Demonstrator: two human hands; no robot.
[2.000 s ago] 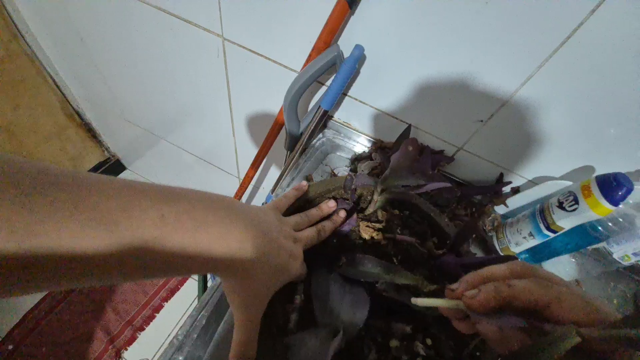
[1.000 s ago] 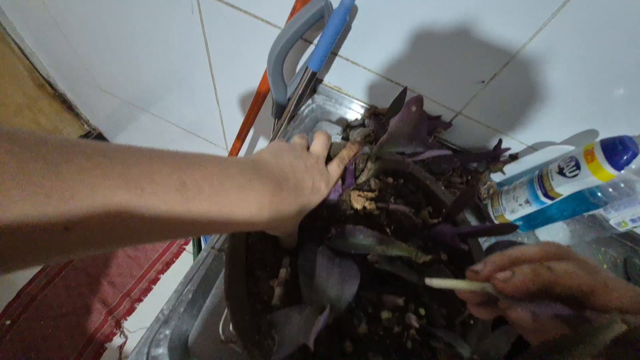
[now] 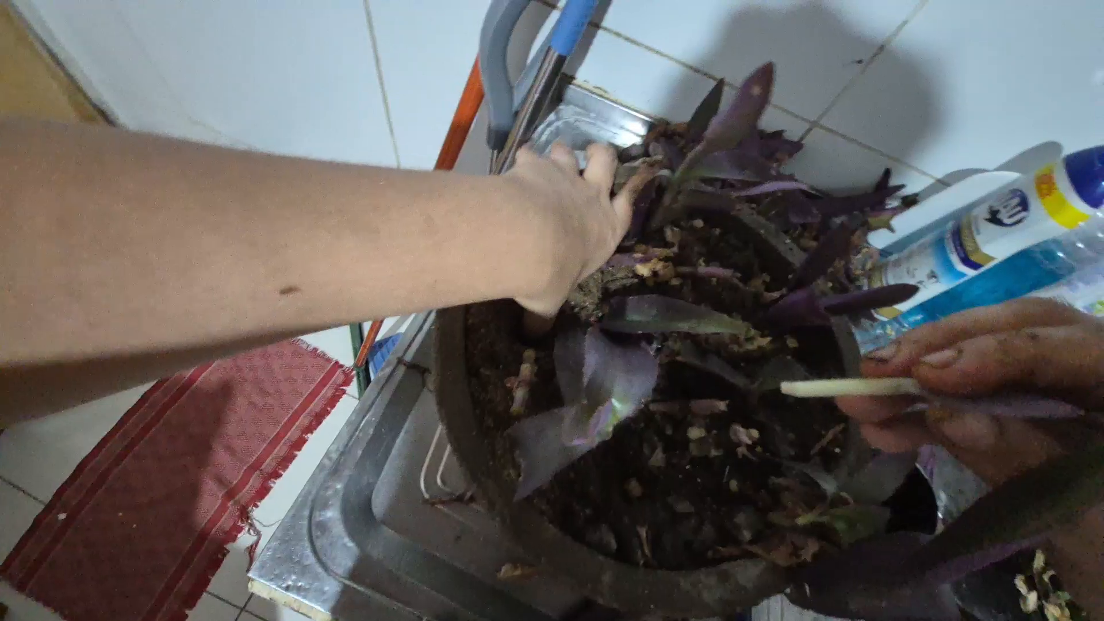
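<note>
A round pot of dark soil with purple-leaved plants stands on a metal sink unit. My left hand reaches over the pot's far left rim, fingers spread beside the upright purple stems; its thumb goes down at the soil, and whether the fingertips grip anything is hidden. At the right, above the pot, my right hand pinches a plant cutting, its pale cut stem pointing left and its long dark leaves trailing toward the lower right.
A bottle of blue liquid leans at the right by the tiled wall. Behind the pot stand a grey-and-blue handle and an orange pole. A red woven mat lies on the floor at lower left.
My left hand has moved from lying over the leaves and soil to the pot's far left rim. My right hand still holds the cutting. The view has shifted, showing more of the pot.
</note>
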